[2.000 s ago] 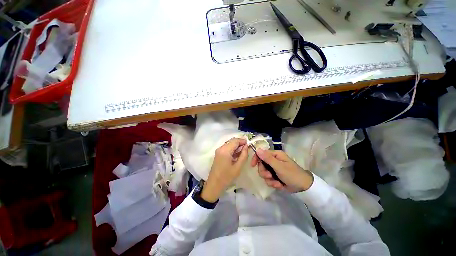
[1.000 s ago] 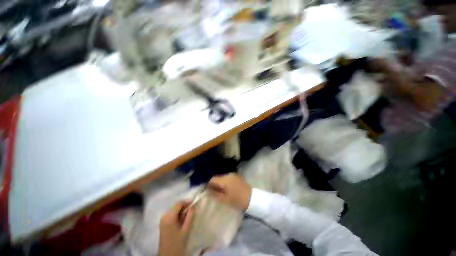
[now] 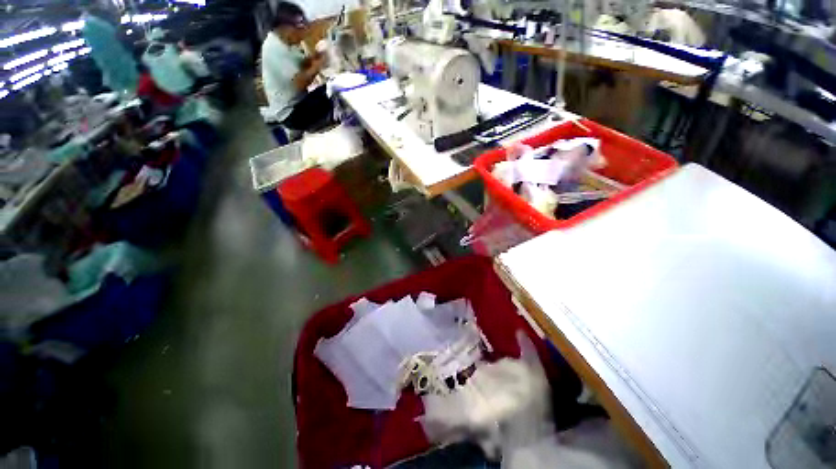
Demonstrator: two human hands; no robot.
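Neither of my hands shows in the head view. The dark red bin [image 3: 321, 389] stands on the floor nearest in front. Flat pale lilac-white cut panels [image 3: 376, 343] lie in it, with tangled cream strips [image 3: 423, 371] beside them. A sheer cream garment piece [image 3: 500, 403] lies blurred over the bin's right side and runs toward the bottom edge. Whether a hand is under or behind it cannot be told.
The white wood-edged table [image 3: 697, 293] is at the right. An orange-red basket [image 3: 522, 212] of scraps stands at its far end. A red stool [image 3: 316, 206], another sewing machine [image 3: 440, 87] and a seated person [image 3: 286, 73] are beyond. A floor aisle [image 3: 229, 302] runs at the left.
The view has swung left, from the lap and machine table to the bin and aisle. Both hands and the large shears have left the picture.
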